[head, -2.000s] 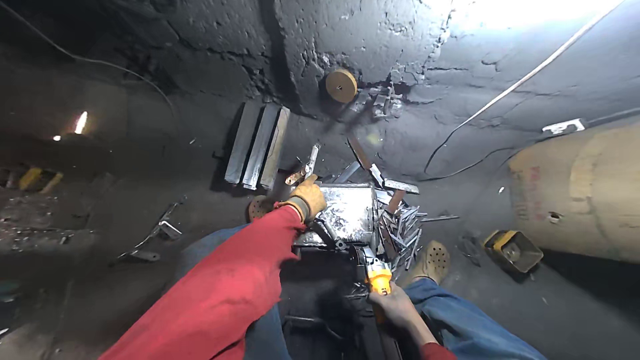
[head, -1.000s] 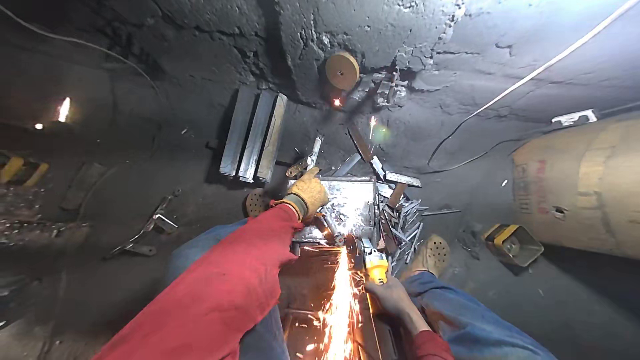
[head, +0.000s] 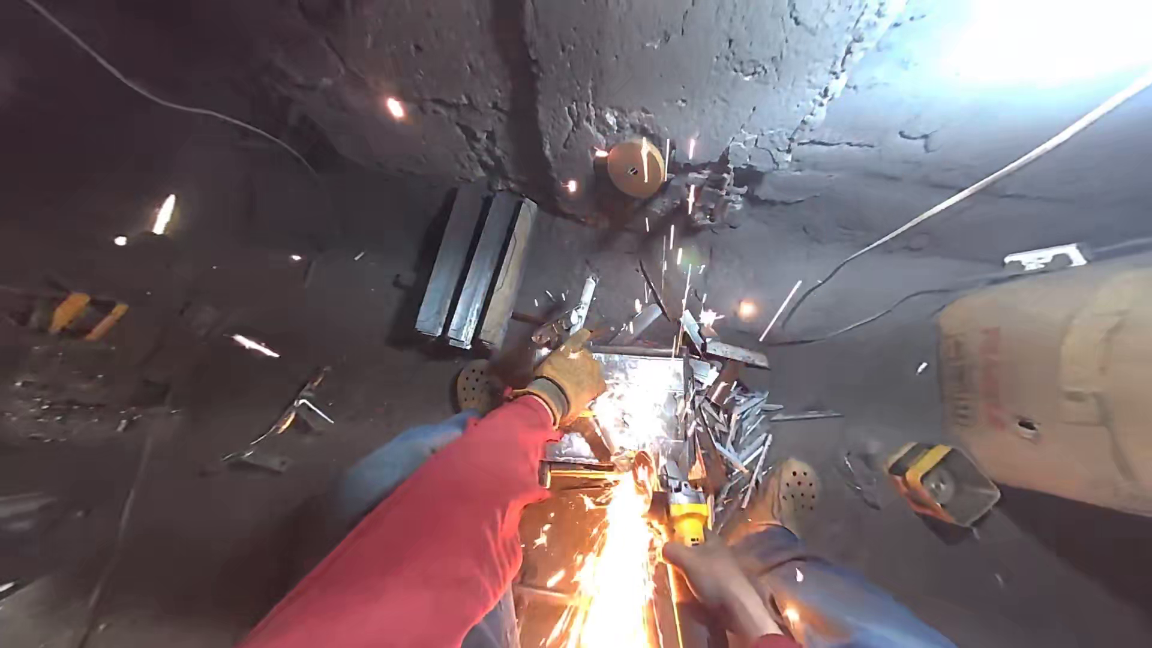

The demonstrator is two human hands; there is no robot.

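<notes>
My left hand (head: 572, 380), in a tan work glove below a red sleeve, rests at the left side of a shiny metal plate (head: 634, 373); whatever its fingers touch is hard to make out. Bare and low in the view, my right hand (head: 711, 576) grips a yellow angle grinder (head: 688, 520). The grinder's disc (head: 643, 472) meets a metal piece (head: 580, 474) at the plate's near edge. A bright stream of sparks (head: 619, 576) pours down from there.
Cut metal strips (head: 742, 432) lie heaped right of the plate. Three metal bars (head: 475, 265) lie at the upper left. A round disc (head: 636, 168) leans near the wall. My feet flank the work. A large cardboard-like roll (head: 1053, 387) and a yellow-black container (head: 940, 484) stand right.
Two seconds ago no sparks showed at the grinder; a second ago they streamed down, and now the stream is brighter and wider, with sparks also flying up toward the wall.
</notes>
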